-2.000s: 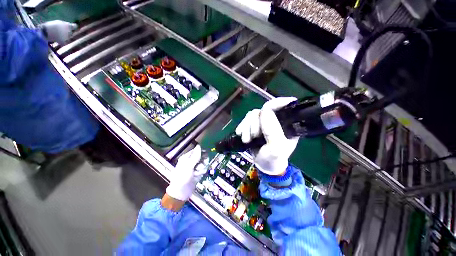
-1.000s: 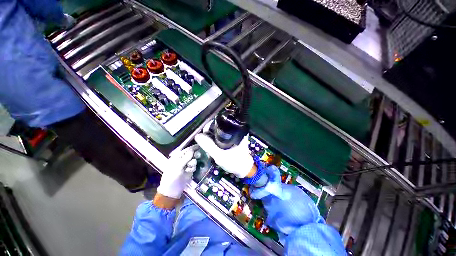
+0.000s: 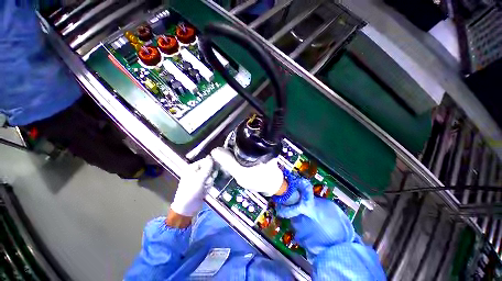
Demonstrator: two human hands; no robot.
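My right hand point(image 3: 250, 173), in a white glove, is closed around the black electric screwdriver point(image 3: 254, 141). The screwdriver stands upright with its rear end and cable towards me; its tip is hidden. It is over the upper left end of the near circuit board point(image 3: 242, 201), which is partly covered by my right hand and sleeve. My left hand point(image 3: 194, 184), also gloved, is beside the right hand at that board's left end. Its fingertips are bent together; whether they hold something small cannot be seen.
A toroid board point(image 3: 181, 82) with orange-copper rings lies on a green pallet point(image 3: 184, 134) further up the roller conveyor point(image 3: 137, 144). Another worker's blue sleeve and body point(image 3: 36, 66) are at the left. The black cable point(image 3: 269, 60) loops above the conveyor. A grey shelf point(image 3: 407, 49) is upper right.
The screwdriver has swung from lying sideways to upright over the near board, with my right hand around it. My left hand has stayed near the board's left end. The view has shifted slightly.
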